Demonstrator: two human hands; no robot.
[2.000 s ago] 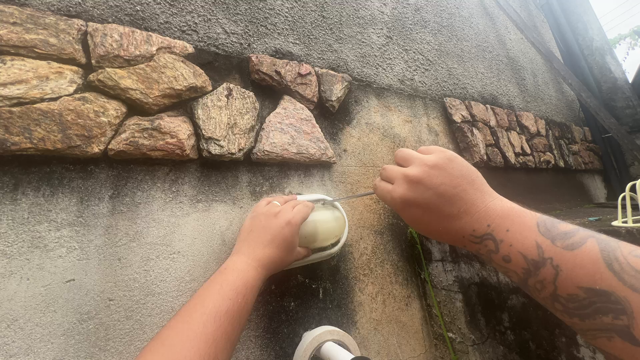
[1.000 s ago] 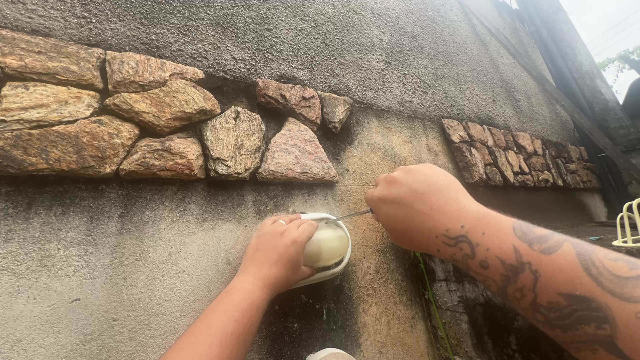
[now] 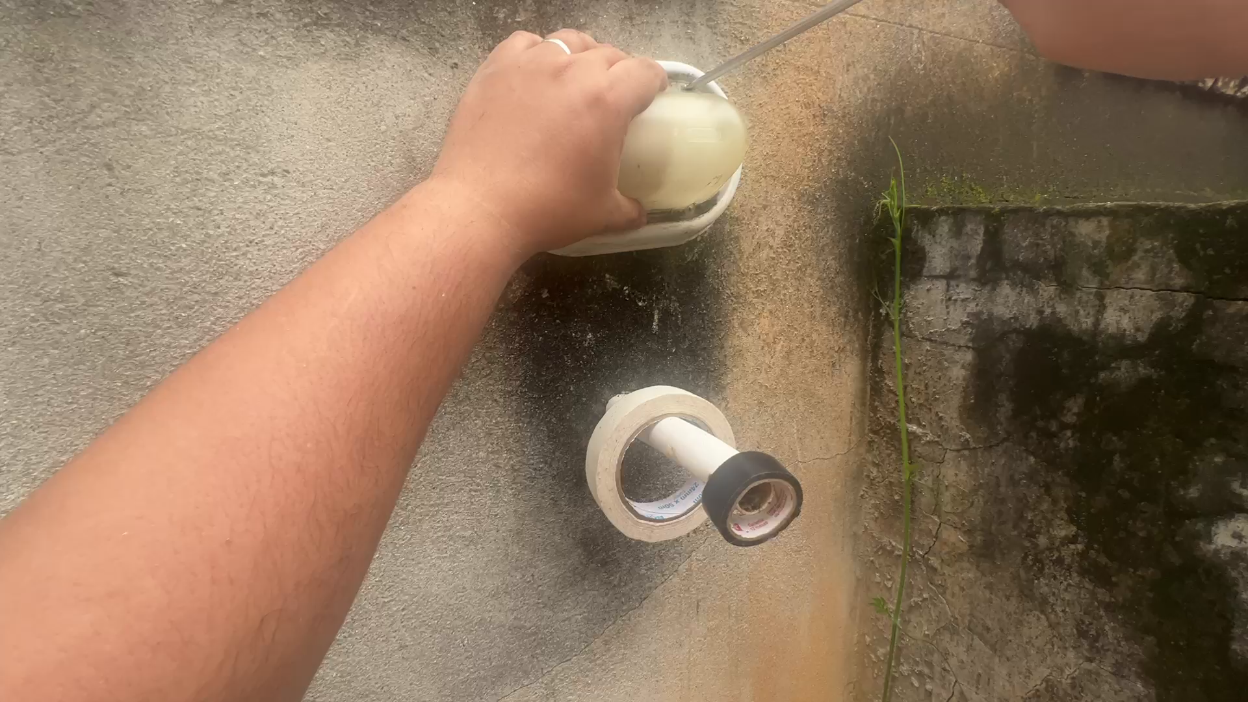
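Note:
On the rough wall is an oval wall light fixture with a white rim [image 3: 673, 234] and a cream globe [image 3: 687, 151]. My left hand [image 3: 561, 136], a ring on one finger, grips the fixture's left side, its thumb below and fingers on top. The tip of a thin metal shaft [image 3: 780, 41], apparently a screwdriver's, meets the rim at the globe's upper edge. That shaft runs up right out of the frame. Only part of my right hand or wrist [image 3: 1121, 34] shows at the top right edge; its fingers and the tool's handle are out of sight.
Below the fixture, a white pipe [image 3: 690, 446] sticks out of the wall. A roll of masking tape [image 3: 606, 463] hangs around it, and a roll of black electrical tape [image 3: 723, 487] sits at its end. A green vine [image 3: 902, 419] climbs beside a mossy, stained wall [image 3: 1053, 439] at right.
The view has tilted down and come closer, bringing the pipe and tape rolls into sight. My left hand stays on the fixture, and the shaft tip remains at its upper rim.

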